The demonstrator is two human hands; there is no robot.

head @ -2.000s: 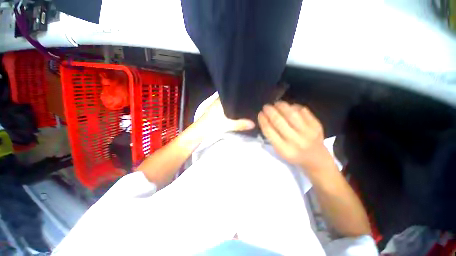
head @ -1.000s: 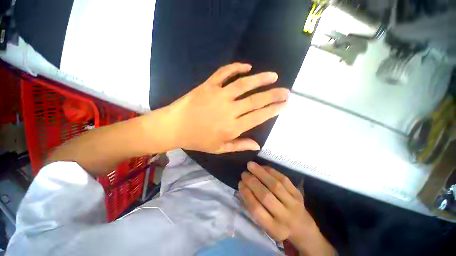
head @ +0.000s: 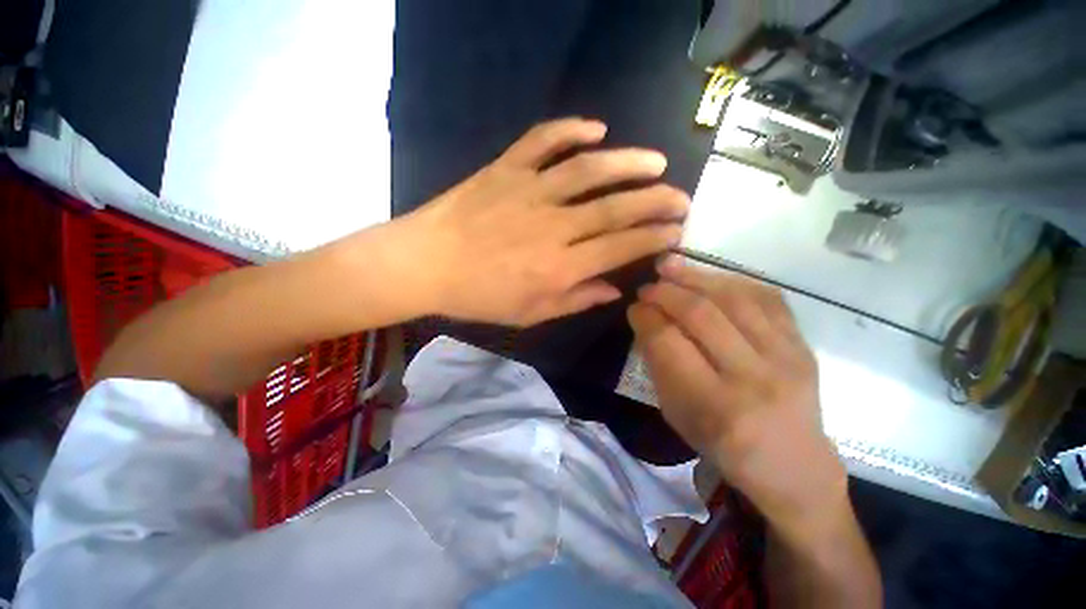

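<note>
A matte black fabric panel lies over the white machine table and hangs down at its front edge. My left hand lies flat on the panel, palm down, fingers spread toward the right edge. My right hand is at the panel's right edge, just below my left fingertips, with fingers bent; whether it pinches the fabric is hidden. The sewing machine head stands at the upper right. Its needle area is beside the panel, next to a small yellow piece.
Another black piece lies on the table's far left. Red baskets stand below the table edge. Yellowish scissors and a brown box with metal bits lie at the right. A ruler scale runs along the front edge.
The fabric was held at my lap, then laid on the table under my left hand. My right hand has since risen from below the table edge to the panel's right edge.
</note>
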